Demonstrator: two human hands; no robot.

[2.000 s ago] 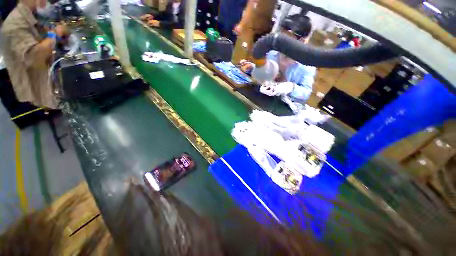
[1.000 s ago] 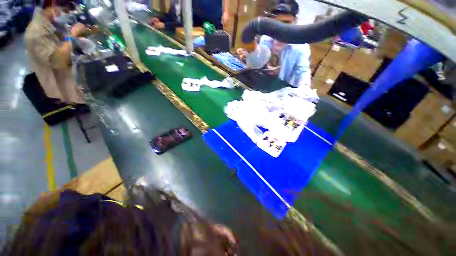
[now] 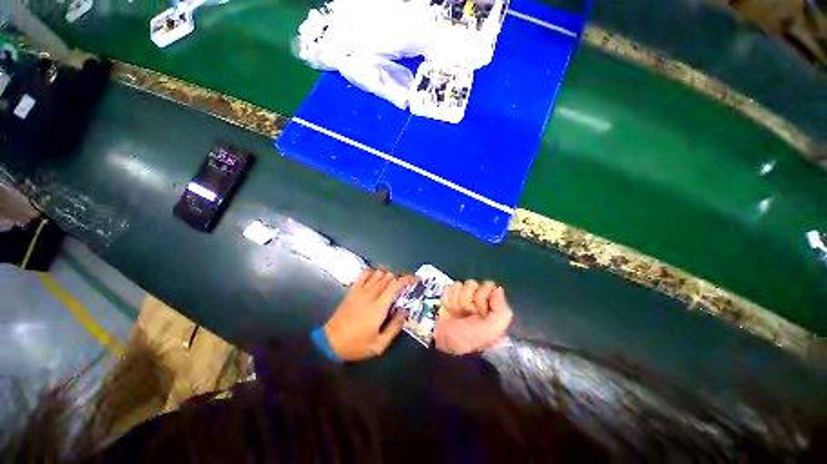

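Note:
An open white housing (image 3: 422,306) with small dark, green and metallic parts inside lies on the dark green bench near its front edge. My left hand (image 3: 364,315), with a blue wristband, rests its fingers on the housing's left side. My right hand (image 3: 471,317) has curled fingers at its right side; whether it pinches a small part is hidden. A cord in a clear plastic bag (image 3: 317,249) runs from the housing to the upper left. A heap of white units (image 3: 442,91) lies on the blue sheet (image 3: 481,163).
A black smartphone (image 3: 214,188) lies left on the bench. The green conveyor (image 3: 626,163) runs beyond the worn belt rail (image 3: 617,262). Another open unit (image 3: 171,25) is on the belt at upper left. A black case (image 3: 54,109) stands far left; a brown carton (image 3: 181,349) is lower left.
The view has tilted down to the bench. Both my hands have come into clear view at an open housing with its bagged cord, which was not visible on the bench before.

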